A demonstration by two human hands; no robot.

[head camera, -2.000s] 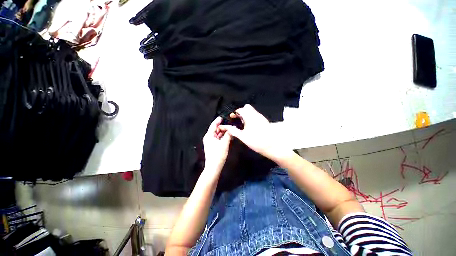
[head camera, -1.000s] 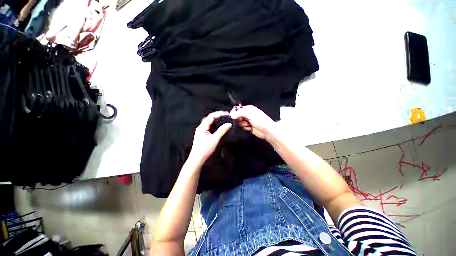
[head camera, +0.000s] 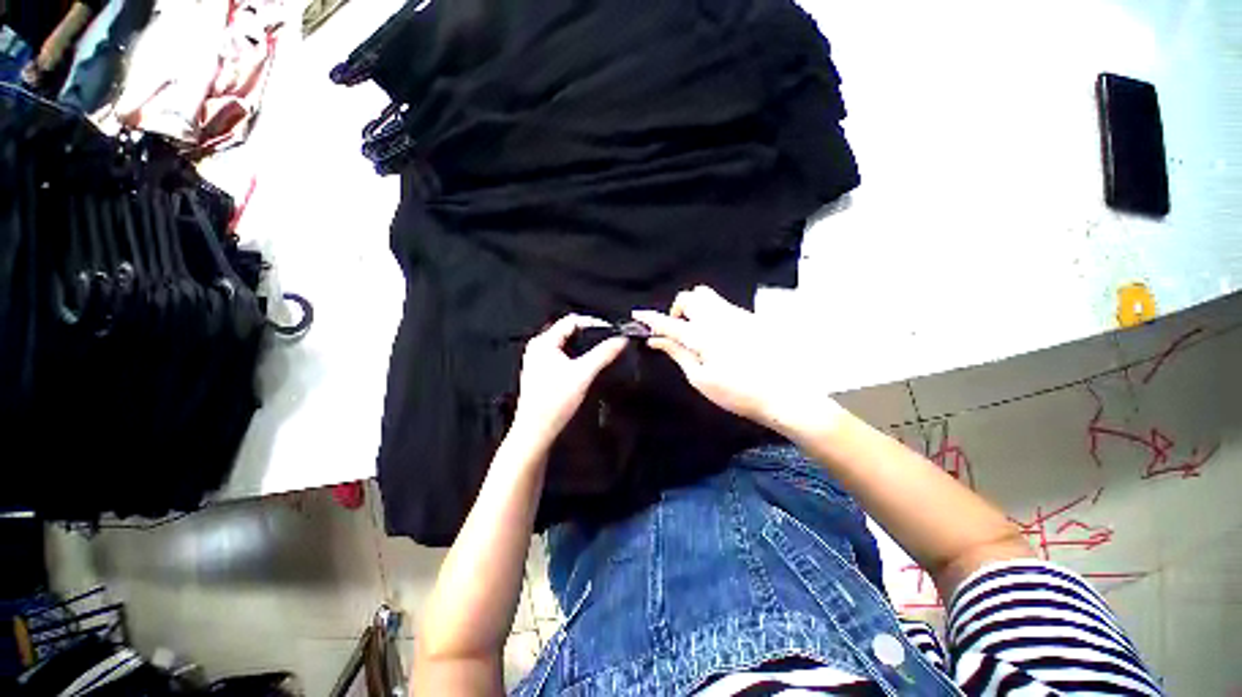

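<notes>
A soft black garment (head camera: 463,327) lies in layers on the white table and hangs over its near edge against the denim overalls. My left hand (head camera: 556,381) pinches a narrow black band of it between thumb and fingers. My right hand (head camera: 715,351) meets it from the right, its thumb and fingertips closed on the same edge. A tiny dark, slightly purplish piece (head camera: 633,330) shows between the fingertips; I cannot tell what it is. The cloth below the hands is dark and its folds are hard to make out.
Black garments on hangers (head camera: 123,354) are heaped at the left, with pale pink cloth (head camera: 204,75) behind them. A black phone (head camera: 1133,144) and a small yellow-orange item (head camera: 1135,304) are on the table (head camera: 967,177) at right. Red strips litter the tiled floor.
The dark pointed piece that stuck up past my right fingertips is no longer seen. My right hand has turned flatter, with its fingertips against the band. My left hand keeps its pinch.
</notes>
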